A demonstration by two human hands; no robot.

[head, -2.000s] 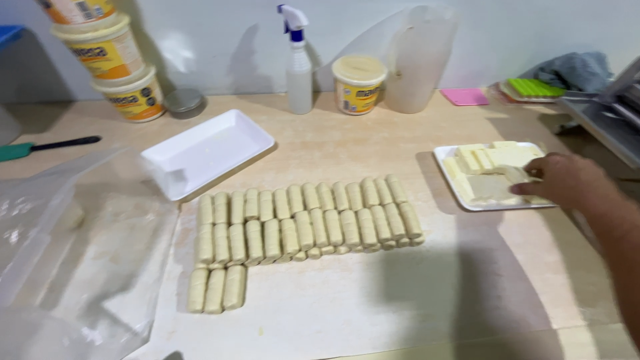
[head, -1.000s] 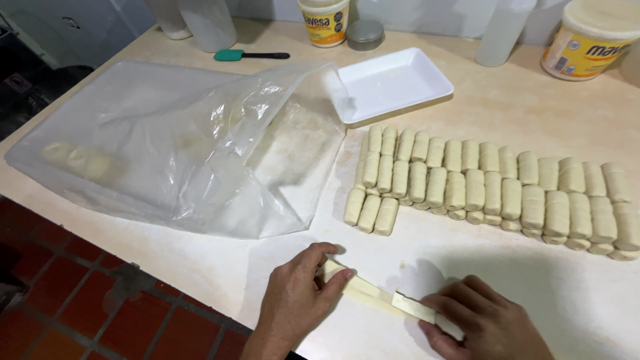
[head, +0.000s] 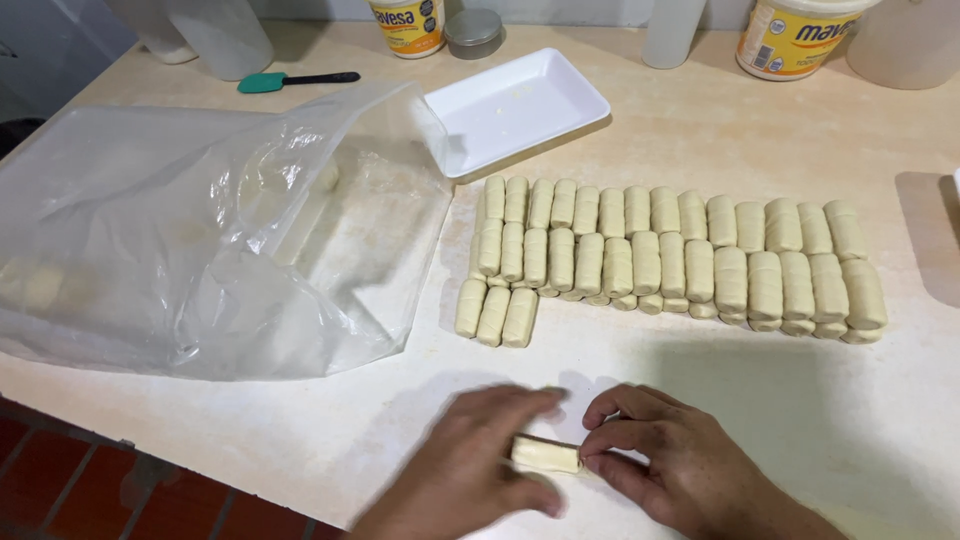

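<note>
A short dough-wrapped roll (head: 546,454) lies on the worktop between my two hands. My left hand (head: 487,457), blurred, curves around its left end with thumb and fingers apart; whether it touches the roll is unclear. The fingertips of my right hand (head: 652,450) pinch at the roll's right end. Beyond my hands, pale dough rolls (head: 660,262) are stacked side by side in rows, with three rolls (head: 495,313) at the near left of the stack.
A clear plastic bag (head: 187,247) with dough pieces inside covers the left side. Behind stand a white foam tray (head: 525,105), a teal spatula (head: 262,82), a metal tin (head: 473,34), margarine tubs (head: 799,37) and a bottle (head: 671,30). The worktop edge (head: 172,460) runs along the lower left.
A second ago both hands held a long flat strip with a pale stick at its right end; now a short roll lies between them. Two seconds ago a hand was at the white tray of pale sticks.
</note>
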